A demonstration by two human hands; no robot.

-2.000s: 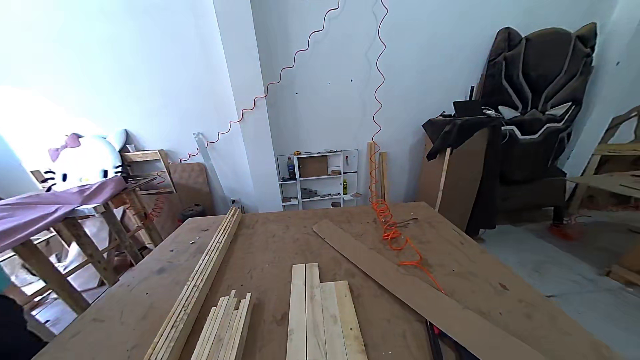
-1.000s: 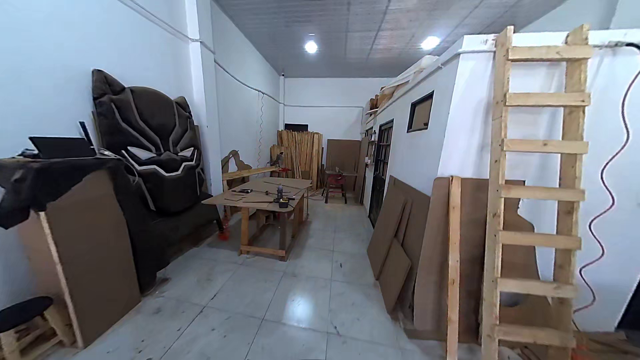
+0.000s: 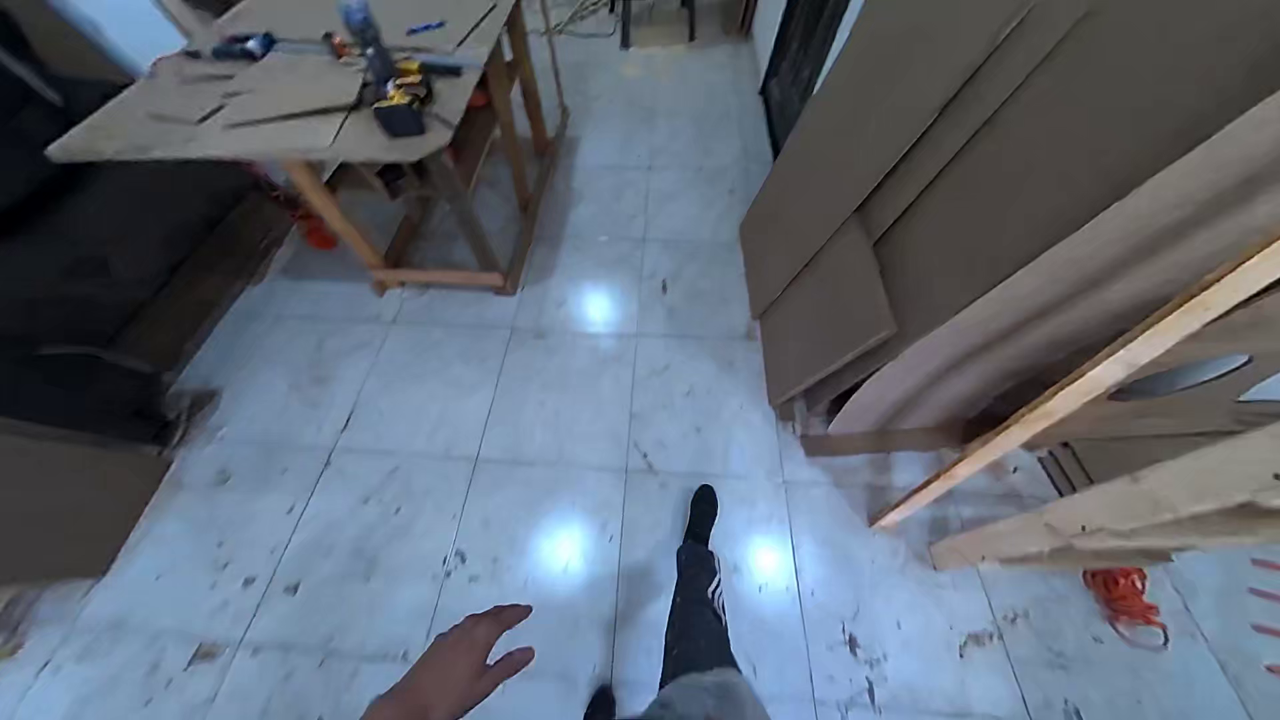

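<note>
My left hand reaches into the bottom of the head view, over the tiled floor. It holds nothing, and its thumb and fingers are apart. My right hand is out of the frame. Beside the left hand, to its right, my leg in dark trousers steps forward with a black shoe. Farther off at the upper left stands a wooden worktable. On it lie a yellow and black cordless power tool and some flat cut boards.
Large brown boards lean on the right, with a wooden strip and a ladder's foot nearer me. An orange coiled hose lies on the floor there. Dark upholstery-like material and a brown panel border the left.
The view has turned from the bench with wood strips toward the aisle, then tilted down. The worktable and leaning boards are nearer than a second ago. My left hand has come into view.
</note>
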